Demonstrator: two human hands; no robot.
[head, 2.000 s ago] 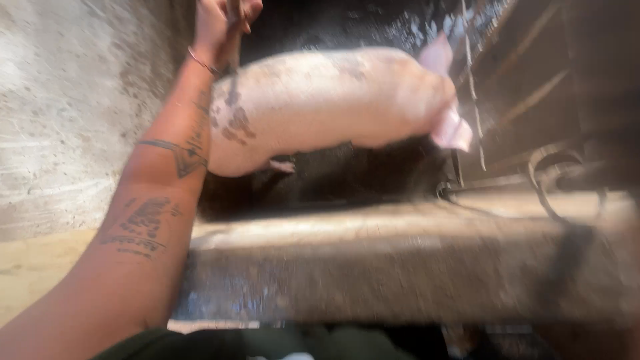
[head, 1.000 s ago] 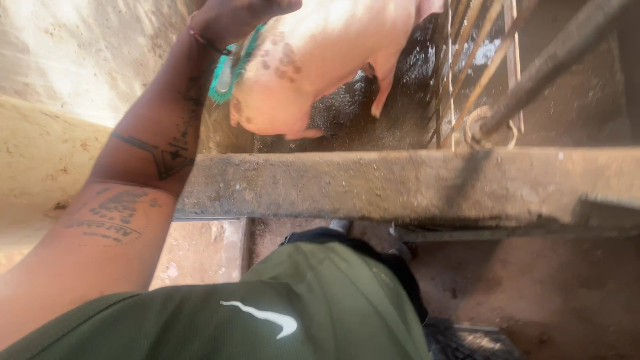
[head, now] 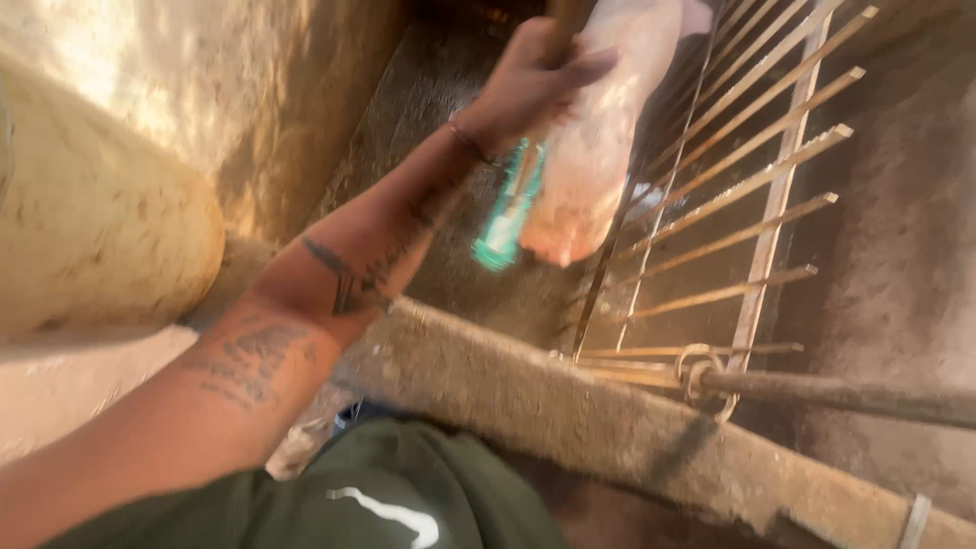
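My left hand (head: pixel 537 84) reaches over the low wall into the pen, closed around a wooden handle (head: pixel 563 34) that runs out of the top of the view. Below the hand a brush with green bristles (head: pixel 509 217) hangs beside a pig, blurred; the handle appears to belong to it. The pink pig (head: pixel 602 145) stands close to the slatted rail, its rump toward me and its front end cut off at the top. Whether the brush touches its flank, I cannot tell. My right hand is out of view.
A low concrete wall (head: pixel 488 366) crosses in front of me. A barred metal gate (head: pixel 762 259) lines the pen's right side, with a ring and a pole (head: pixel 846 396) at its near end. A large yellowish rounded container (head: pixel 99 221) stands left. The pen floor (head: pixel 450 282) looks wet.
The pig's body has turned from lying across the view to pointing away from me, beside the gate. The green brush now shows more fully, below my left hand. The view has swung.
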